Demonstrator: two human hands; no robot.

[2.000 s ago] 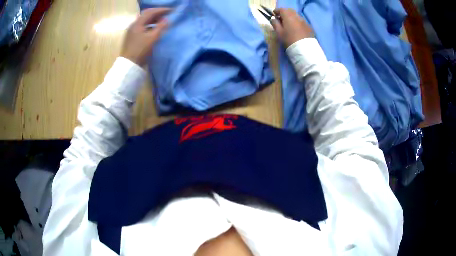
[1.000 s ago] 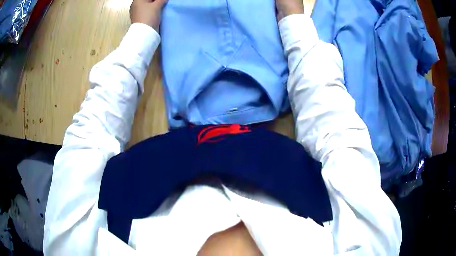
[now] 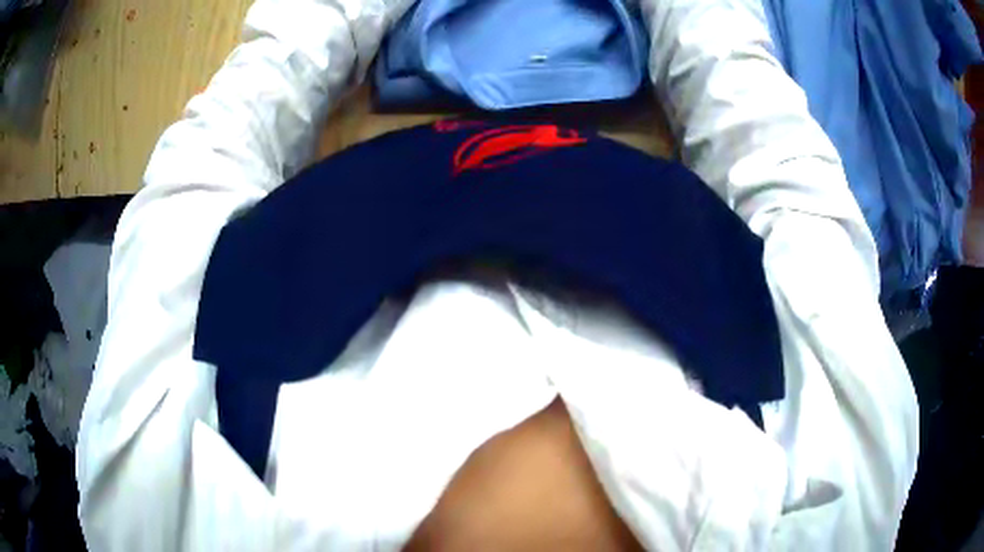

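A light blue folded garment lies on the table at the top centre, its rounded neck opening and collar band towards me. A small pale label or mark shows inside the neck. The rest of the garment is cut off by the top edge. My left hand and my right hand are both beyond the top edge; only my white sleeves show, one on each side of the garment. What the hands hold cannot be seen.
A heap of loose blue garments hangs at the right table edge, with shiny film below it. The wood-look table shows at the upper left. Clear film lies at the far upper left. My navy apron touches the near edge.
The view has tilted down towards my body, so the garment sits higher in the picture. Both hands, partly seen before, have left the picture. The dark-tipped tool seen earlier no longer shows.
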